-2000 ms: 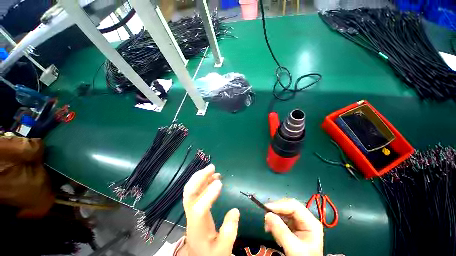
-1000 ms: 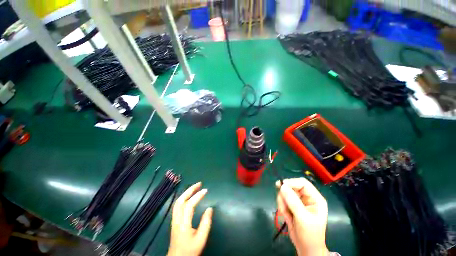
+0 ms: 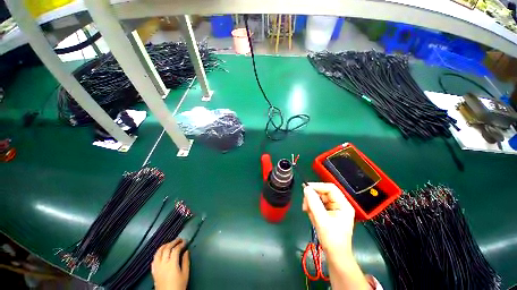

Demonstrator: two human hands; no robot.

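Observation:
My right hand [image 3: 331, 212] pinches a thin black cable [image 3: 305, 183]. Its fanned red, green and white core tips [image 3: 295, 160] show beside the metal nozzle of the upright red heat gun [image 3: 276, 198]; I cannot tell whether they touch it. My left hand [image 3: 172, 266] lies low on the front left of the bench, over the near end of a narrow black cable bundle [image 3: 161, 232]. A single black cable [image 3: 196, 231] runs to its fingertips; whether they grip it is unclear. Red-handled scissors [image 3: 313, 261] lie left of my right forearm.
A red case [image 3: 391, 190] stands right of the heat gun, beside a wide cable pile [image 3: 419, 238]. Another bundle [image 3: 113, 218] lies left. White shelf legs [image 3: 144, 93], a clear plastic bag [image 3: 218, 127] and cable heaps [image 3: 380, 85] are farther back. A shelf edge [image 3: 317, 8] crosses the top.
My left hand has moved down and left onto the near bundle. My right hand has moved slightly up, bringing the core tips to the heat gun's nozzle. The view has shifted.

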